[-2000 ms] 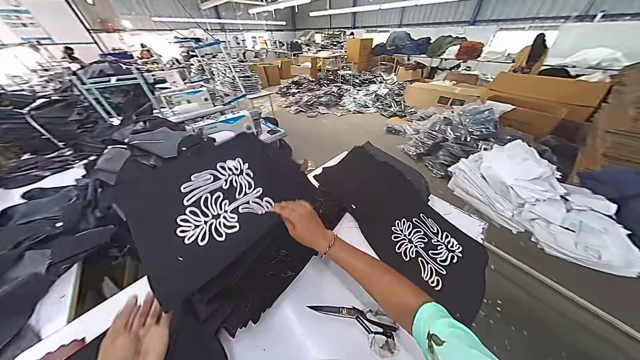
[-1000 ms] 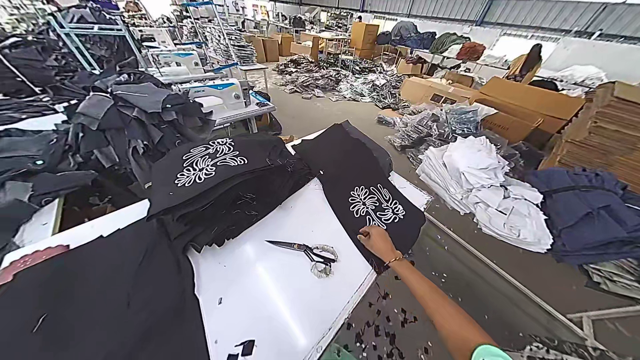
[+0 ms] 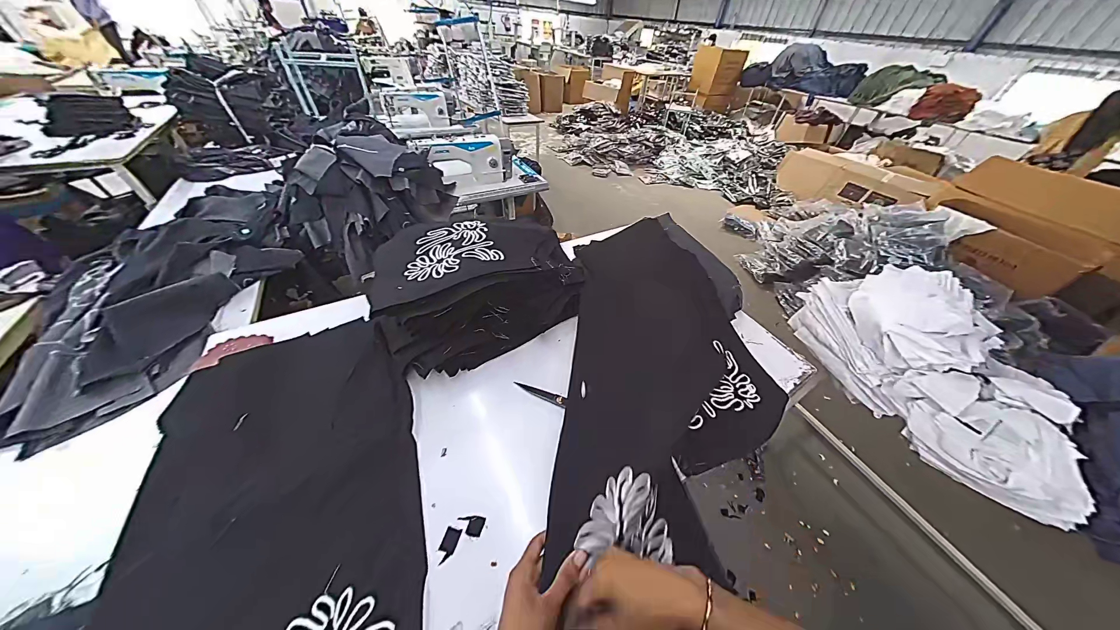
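A black fabric panel with a white leaf pattern [image 3: 630, 350] lies over the table's right part, its near end lifted in my hands. At that end my left hand [image 3: 542, 582] grips the edge. My right hand [image 3: 643, 591], slightly blurred and with a bangle at the wrist, is at the patterned part; its fingertips are hard to see. Under the panel, scissors [image 3: 541, 394] show only their blades. Another patterned panel [image 3: 744, 402] lies beneath on the right. A stack of black panels [image 3: 477, 289] sits at the back, and a large black panel [image 3: 289, 472] lies on the left.
The white table [image 3: 490, 455] bears dark scraps [image 3: 459, 535]. Dark cloth heaps [image 3: 350, 184] and a sewing machine [image 3: 464, 162] stand beyond it at left. To the right are a floor rail [image 3: 910, 507], white cloth pieces [image 3: 945, 385], plastic-wrapped bundles [image 3: 840, 241] and cardboard boxes [image 3: 1041, 219].
My right hand has drawn back from the patterned panel on the right and a panel is now lifted toward me. My left hand has come into view. The scissors' handles are now covered.
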